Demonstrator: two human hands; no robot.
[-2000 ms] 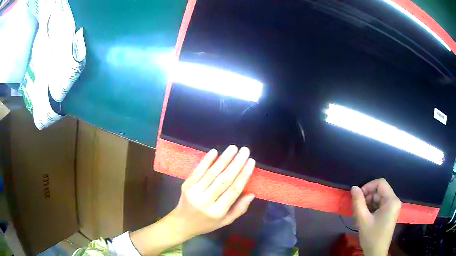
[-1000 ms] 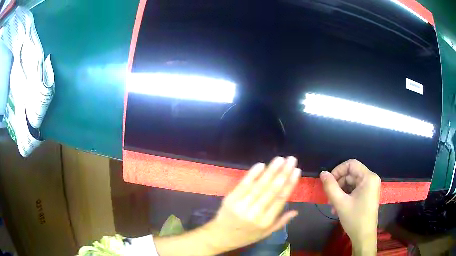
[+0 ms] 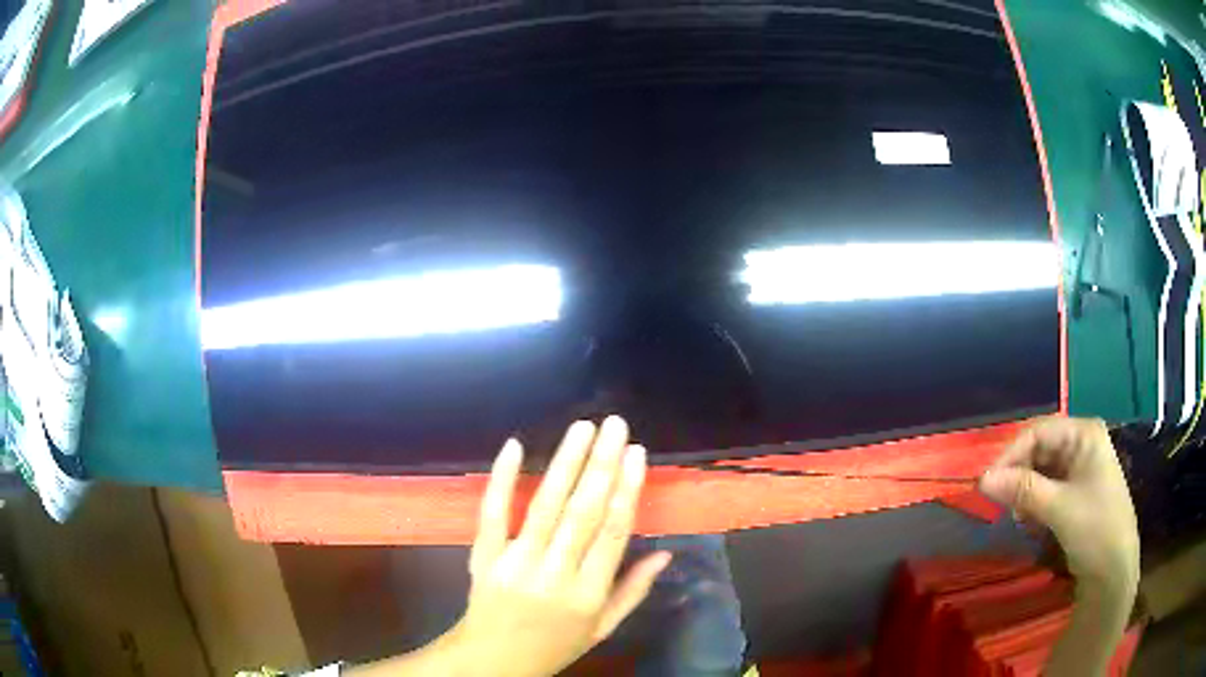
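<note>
A large glossy black panel [image 3: 635,172] with a small white label lies on a red-orange foam pad [image 3: 357,509]. My left hand [image 3: 562,549] lies palm down, fingers spread, over the panel's near edge and the foam. My right hand [image 3: 1065,496], near the panel's near right corner, pinches the end of a thin dark strip [image 3: 846,476]. The strip slants from the panel's near edge, right of my left hand, across the foam to my right fingertips. Its exact kind cannot be told.
A green bench top [image 3: 139,384] shows on both sides. White folded material [image 3: 40,357] lies at the left, black-and-white strips [image 3: 1170,265] with yellow edges at the right. Below are a brown carton [image 3: 93,582] and stacked red foam pads [image 3: 972,602].
The view has shifted right and turned. My right hand has moved outward to the right from the panel's edge, and the thin strip now shows stretched from it. My left hand stays at the near edge.
</note>
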